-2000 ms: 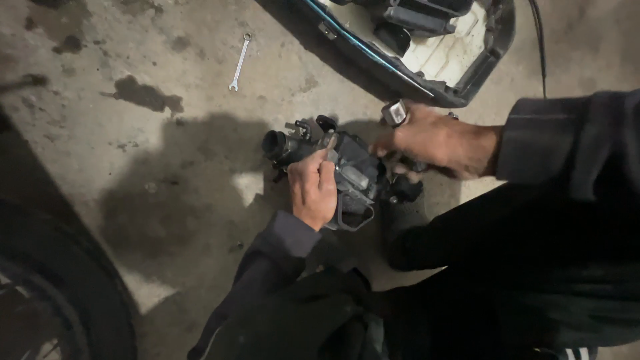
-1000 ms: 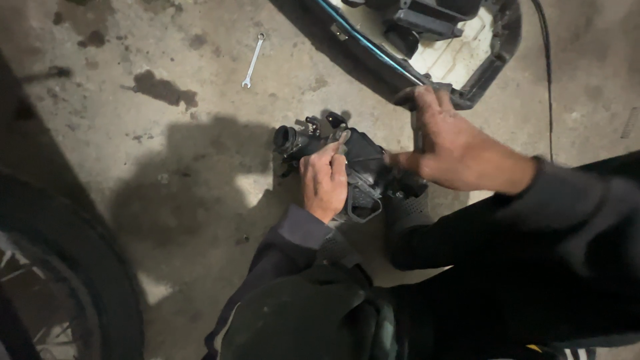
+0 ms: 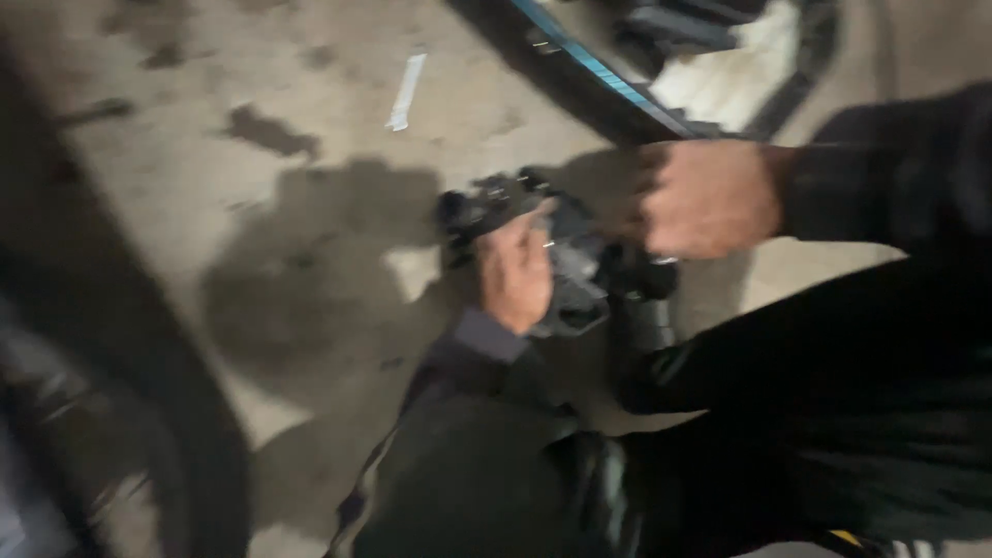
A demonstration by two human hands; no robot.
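Observation:
A dark mechanical assembly of metal and black plastic [image 3: 577, 271] rests on the concrete floor in front of me; its exact kind is not clear. My left hand [image 3: 515, 267] grips its left part, fingers pointing up the view. My right hand [image 3: 705, 199] is curled just above and right of the assembly, blurred by motion. A small shiny metal end shows beneath that hand, but whether it belongs to a tool in the fist cannot be told. A combination wrench [image 3: 406, 91] lies on the floor, up and to the left.
A vehicle tire [image 3: 186, 411] fills the lower left. At the top right lies a dark-rimmed body panel or tray with a blue stripe [image 3: 597, 66], holding black parts. My dark-clothed leg [image 3: 775, 341] is at the right. Dark stains mark the floor.
My right hand has moved from an upright, more spread pose one second ago to a curled one beside the assembly. My left hand stays on the assembly. The view is now blurred.

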